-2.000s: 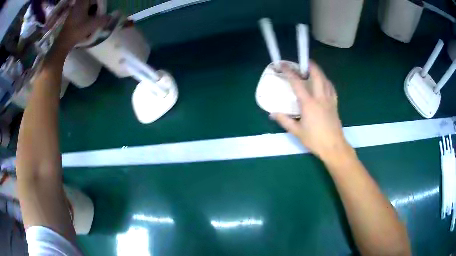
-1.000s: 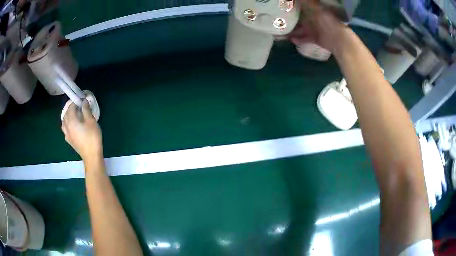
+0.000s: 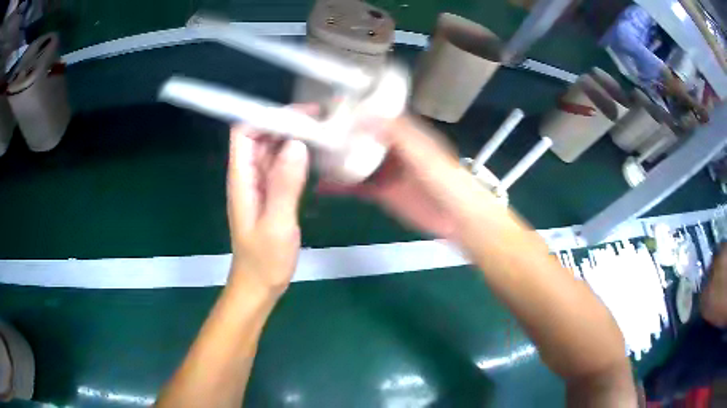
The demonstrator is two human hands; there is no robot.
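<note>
A blurred off-white top (image 3: 368, 119) with two white tubes (image 3: 239, 107) is held in the air at the centre, tubes pointing to the upper left. My right hand (image 3: 418, 179) grips the top from the right. My left hand (image 3: 267, 187) is at the tubes near the top, its fingers partly hidden behind them. A beige closed tank (image 3: 351, 32) stands just behind, partly covered by the held piece. Another tubed top (image 3: 488, 185) stands on the green surface, tubes up, partly hidden by my right forearm.
An open beige tank (image 3: 454, 72) stands behind at right; more tanks (image 3: 586, 115) stand farther right and at far left (image 3: 40, 100). A pile of white tubes (image 3: 626, 291) lies at right beside a slanted grey bar (image 3: 638, 179). Another person's arm (image 3: 654, 64) shows upper right.
My left hand has come from the tubed top at left to the middle. My right hand has left the tank at the back and holds the tubed top. The view has shifted.
</note>
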